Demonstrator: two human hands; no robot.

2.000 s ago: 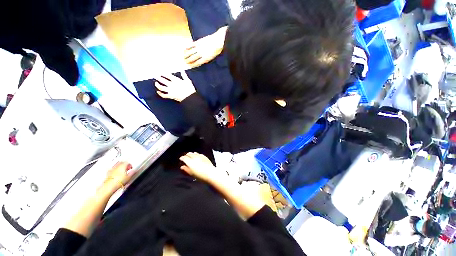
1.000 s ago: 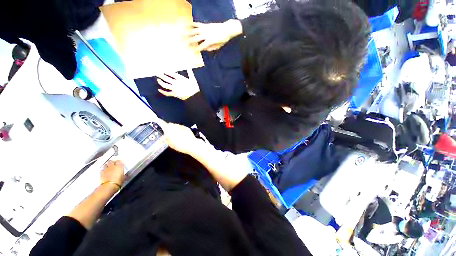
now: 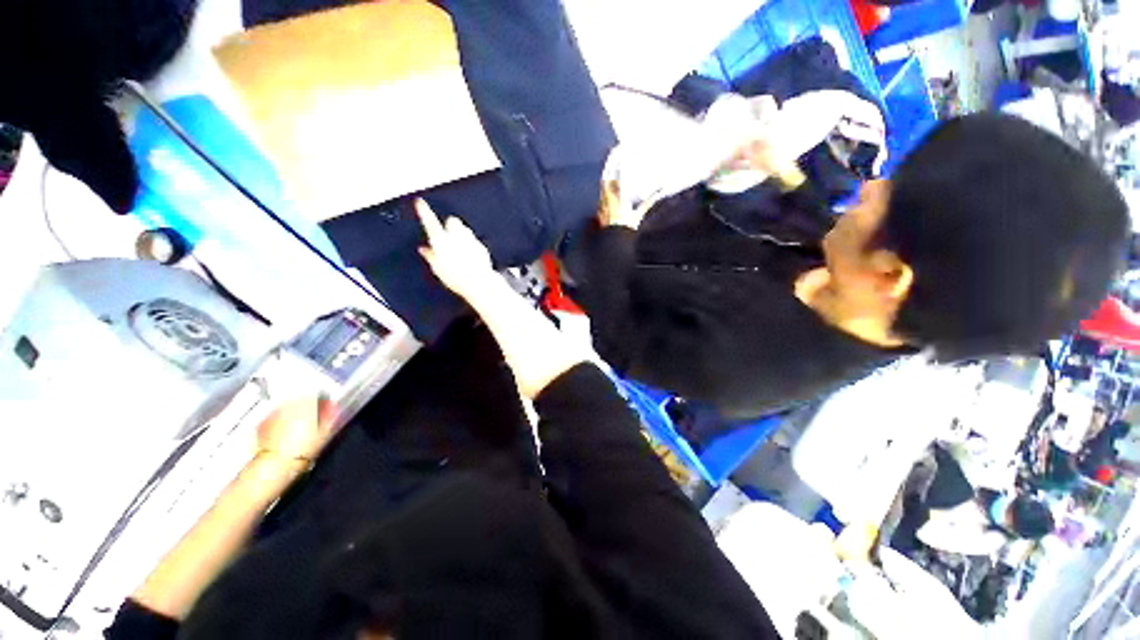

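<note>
A navy garment piece (image 3: 550, 150) lies on the white table. A stiff tan pattern template (image 3: 363, 106) lies flat on it. My right hand (image 3: 460, 256) is over the navy cloth just below the template's lower edge, index finger extended, holding nothing. My left hand (image 3: 294, 429) rests on the table's front edge beside the control panel (image 3: 340, 346); its fingers are blurred and nothing shows in it.
A white sewing machine (image 3: 113, 413) with a round grille stands at left. Another person (image 3: 750, 288) in black sits at right, turned towards the right, one hand at the navy cloth's edge. Blue crates (image 3: 800, 44) with garments stand behind and beside that person.
My right hand has moved from the table edge up onto the navy cloth. The other person has taken both hands off the template and leaned away to the right. My left hand stays near the panel.
</note>
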